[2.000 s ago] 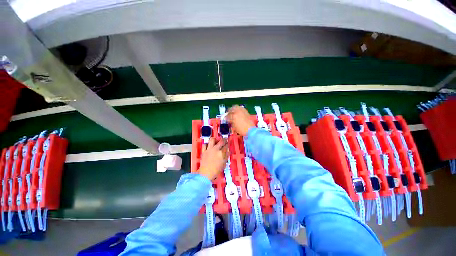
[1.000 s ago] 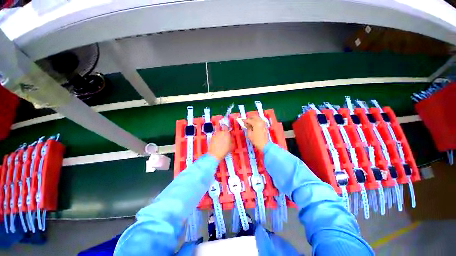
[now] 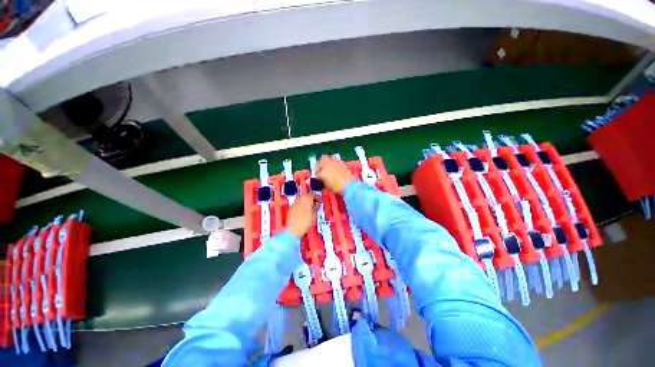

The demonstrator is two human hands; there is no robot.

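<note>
A red-orange watch tray point(image 3: 251, 215) lies in front of me with two rows of smartwatches. In its upper row, the two leftmost watches show dark faces. The third smartwatch point(image 3: 316, 185) also shows its dark face, between my hands. My left hand point(image 3: 302, 215) has its fingers closed at the lower strap of this watch. My right hand point(image 3: 334, 174) is bent over its upper strap and right edge, with the fingertips partly hidden. The lower-row watches point(image 3: 332, 268) show pale case backs, and their straps hang over the front edge.
Another red tray point(image 3: 431, 188) of watches stands right, a third point(image 3: 76, 269) far left, and a red block point(image 3: 632, 154) far right. A small whitish bottle point(image 3: 210, 223) and white lump point(image 3: 225, 241) sit by the frame post point(image 3: 122, 178). A fan point(image 3: 108, 118) is behind.
The third upper watch, pale and tilted between my hands a second ago, now shows its dark face. My right hand has moved left onto it. The view has shifted slightly.
</note>
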